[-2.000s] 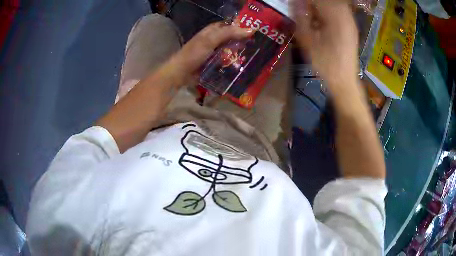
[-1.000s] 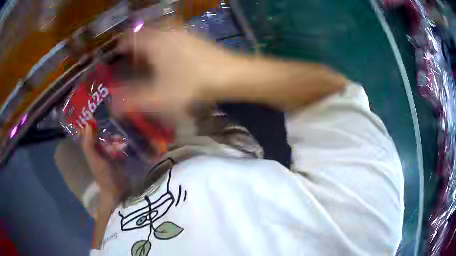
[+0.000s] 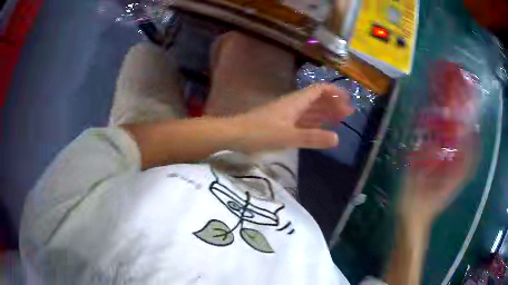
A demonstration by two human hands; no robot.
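My left hand (image 3: pixel 298 119) is open and empty above my lap, fingers apart and pointing right. My right hand (image 3: pixel 437 181) is blurred, low over the green surface at the right. A red phone box (image 3: pixel 448 108) in shiny clear film is at its fingers and looks held. The box is too blurred to read its print. I cannot tell whether it touches the surface.
The brown sealing machine (image 3: pixel 250 19) crosses above my knees. Its yellow control panel (image 3: pixel 386 36) has a lit red switch. Clear film scraps (image 3: pixel 317 75) glint below it, near thin cables. The green surface (image 3: pixel 370 220) has a white line. Shiny wrapped items (image 3: pixel 494 270) are at the lower right edge.
The red box has moved from above my lap to the green surface at the right, with my right hand. My left hand has let go of it. The view has turned.
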